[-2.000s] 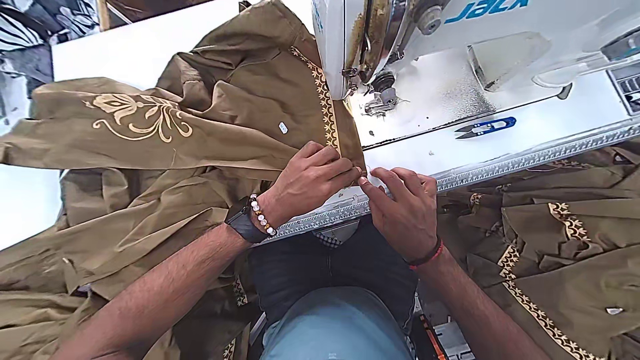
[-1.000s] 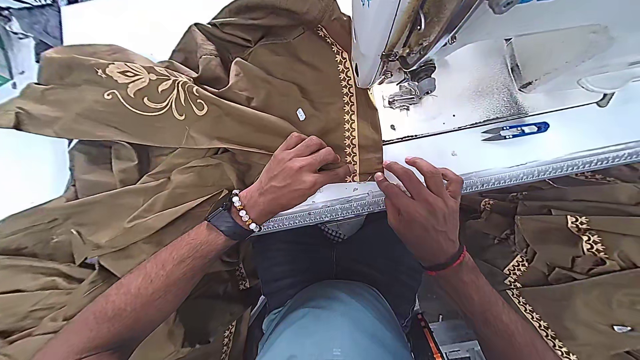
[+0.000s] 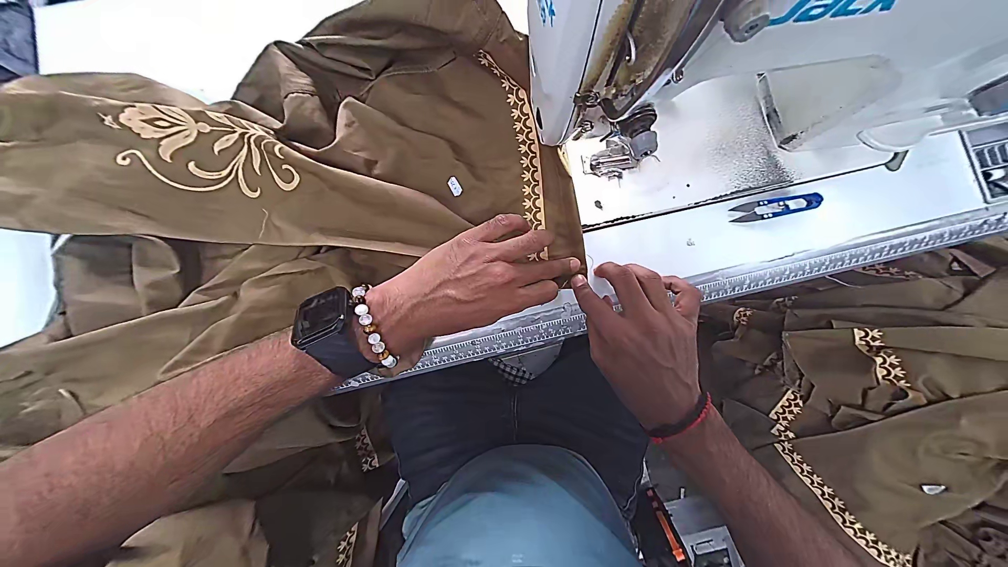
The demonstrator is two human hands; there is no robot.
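Observation:
An olive-brown garment (image 3: 394, 150) with gold floral embroidery and a gold patterned border (image 3: 524, 134) lies over the table left of the sewing machine. My left hand (image 3: 488, 272) rests on the garment's lower right corner, its fingers spread over the border's end and reaching the edge. At that same corner, my right hand (image 3: 642, 331) has its thumb and index finger against the fabric edge, close to my left fingertips. Whether they pinch the cloth cannot be made out. The presser foot (image 3: 613, 161) of the machine stands above and right of the corner, beside the fabric edge.
The Jack sewing machine (image 3: 827, 87) fills the upper right. Blue-handled thread snips (image 3: 778, 206) lie on its white bed. A metal ruler strip (image 3: 835, 256) runs along the table's front edge. More brown garments with gold borders (image 3: 890, 441) hang at the right. A small white sticker (image 3: 454, 187) is on the cloth.
Both hands stay at the garment's corner. My left fingers, more curled one second ago, now extend to the fabric edge beside my right hand.

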